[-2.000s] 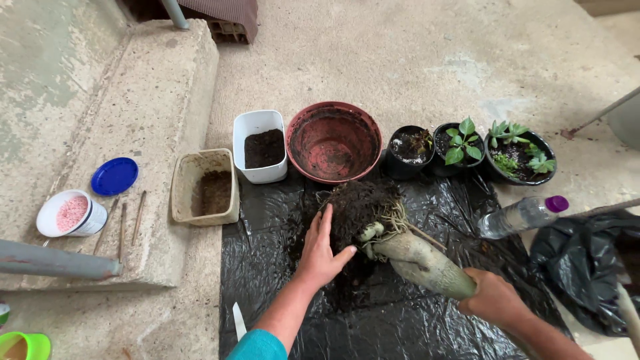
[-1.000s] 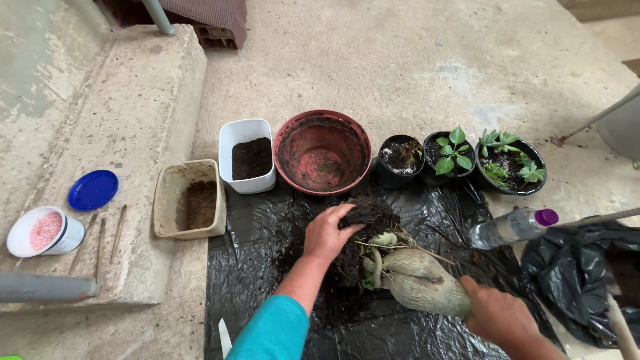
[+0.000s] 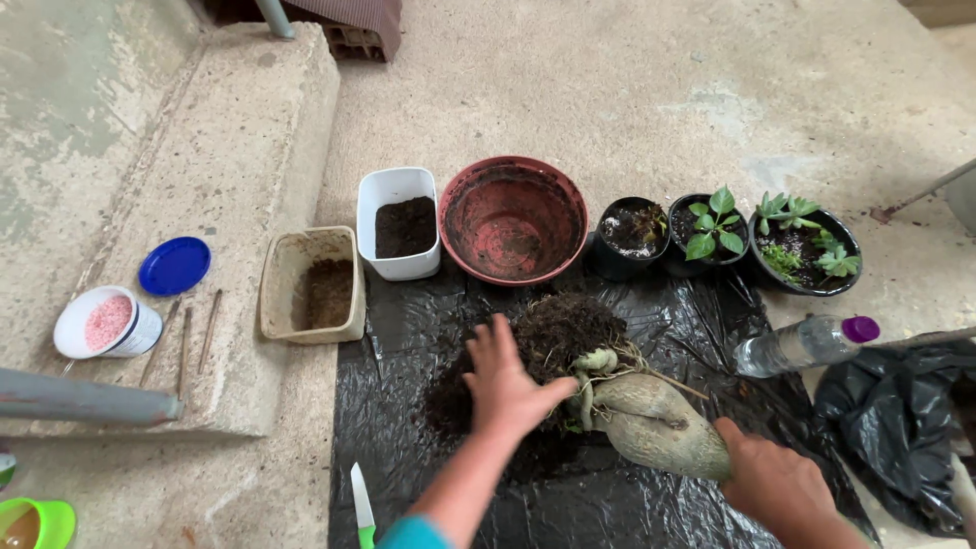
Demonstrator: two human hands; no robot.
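A plant with a thick, swollen grey-green stem (image 3: 656, 427) lies tilted on a black plastic sheet (image 3: 412, 488). Its root ball (image 3: 568, 328), dark with soil and fine roots, points to the upper left. My right hand (image 3: 778, 473) grips the stem's narrower lower-right end; the part beyond it is hidden. My left hand (image 3: 507, 377) is spread, with fingers apart, over loose dark soil just left of the root ball, its thumb close to the pale roots. An empty reddish plastic pot (image 3: 512, 221), soiled inside, stands above the root ball.
A white tub of soil (image 3: 406, 229), a beige container (image 3: 313, 286) and potted plants (image 3: 709, 229) line the sheet's far edge. A knife (image 3: 362, 507) lies lower left, a water bottle (image 3: 801, 347) and black bag (image 3: 892, 435) right. On the concrete step (image 3: 244, 152) sits a pink-granule tub (image 3: 141, 332).
My left hand has come off the root ball and opened to its left. My right hand has stayed on the stem. The root ball, raised against the hand one second ago, lies lower now.
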